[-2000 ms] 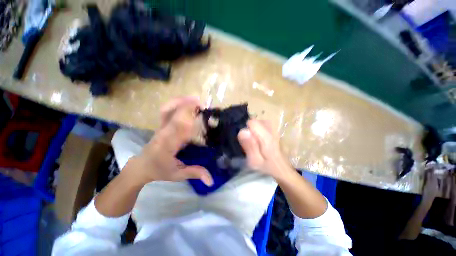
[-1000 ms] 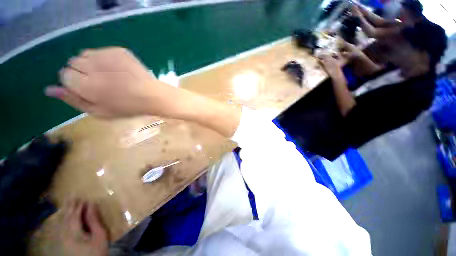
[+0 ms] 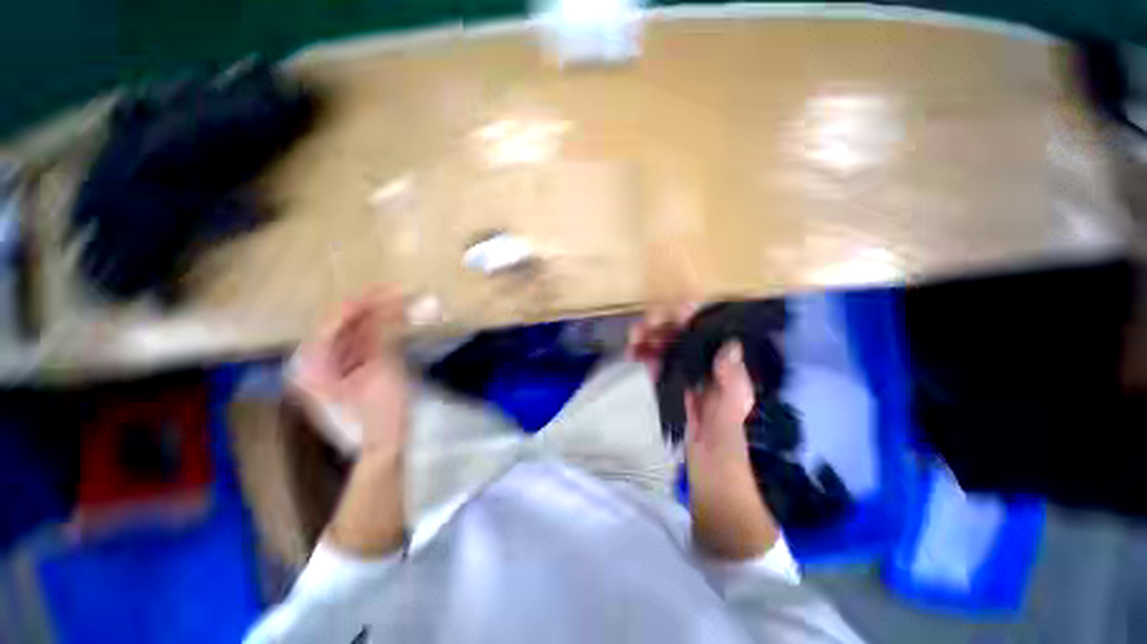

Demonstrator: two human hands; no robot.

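The picture is blurred. My left hand point(image 3: 355, 359) is raised at the bench's front edge, fingers apart, with nothing visible in it. My right hand point(image 3: 714, 393) is low beyond the front edge, over black workpieces point(image 3: 799, 484) beside my leg. Black material shows between its thumb and fingers; whether it grips a piece or lies against the heap cannot be told. The small white glue dish point(image 3: 498, 254) sits on the work board point(image 3: 585, 201) in front of me, dark spots beside it. A large pile of black workpieces point(image 3: 189, 176) lies at the left of the bench.
White glue bottles point(image 3: 591, 28) stand at the far edge. A blue tote point(image 3: 862, 428) with a white sheet is right of my leg, another blue container point(image 3: 969, 547) beyond it. A cardboard carton point(image 3: 271, 466), red stool point(image 3: 145, 440) and blue crates point(image 3: 138, 579) are low left.
The view has swung back to face the bench. My right arm, stretched across the bench one second ago, is now down by the tote. My left hand has left the black pile.
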